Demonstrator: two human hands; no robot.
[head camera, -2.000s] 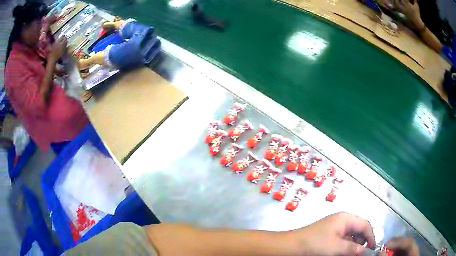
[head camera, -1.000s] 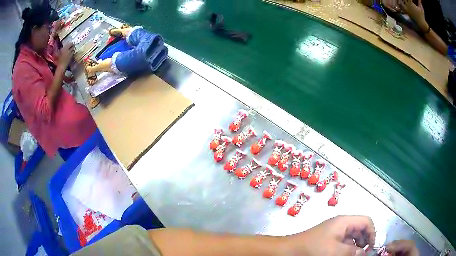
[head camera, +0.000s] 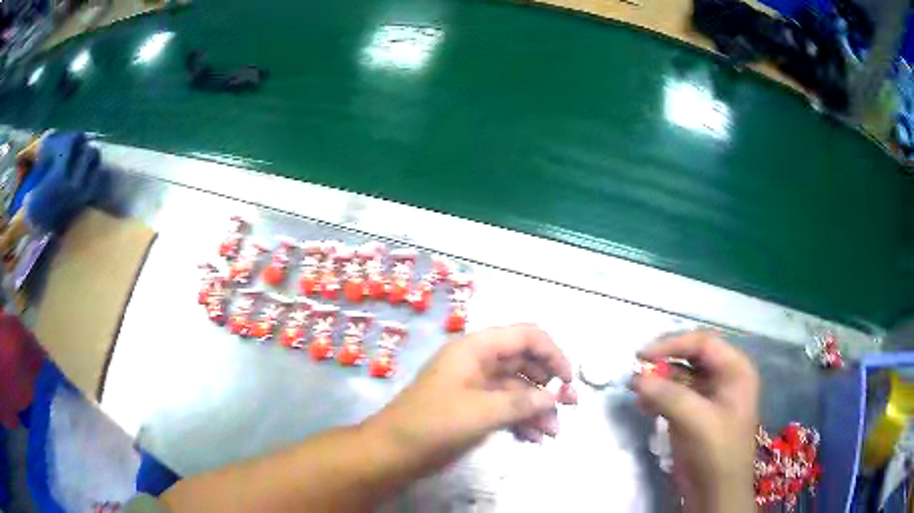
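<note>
My right hand (head camera: 707, 401) pinches a small red-and-white figure part (head camera: 653, 369). My left hand (head camera: 491, 386) is to its left, thumb and fingers together around a small white part (head camera: 557, 388), blurred and mostly hidden. A fine dark curve (head camera: 596, 378) shows between the hands; whether it joins both pieces is unclear. Red-and-white figure pieces (head camera: 322, 333) lie in two rows on the shiny metal bench (head camera: 200, 401), left of my hands. More red parts (head camera: 789, 463) lie heaped at the right, beside my right wrist.
A lilac-blue tub (head camera: 860, 431) with a yellow roll (head camera: 890, 419) is at the right edge. The green belt (head camera: 521, 130) runs behind the bench, carrying a dark item (head camera: 225, 75). Cardboard (head camera: 92, 291), blue denim (head camera: 65, 180) and part of a person's red sleeve or clothing (head camera: 17, 371) are left.
The view has swung right, so the rows appear further left and the heap and tub have come into view. My hands show higher up and further apart, with the red part now clearer in my right fingers.
</note>
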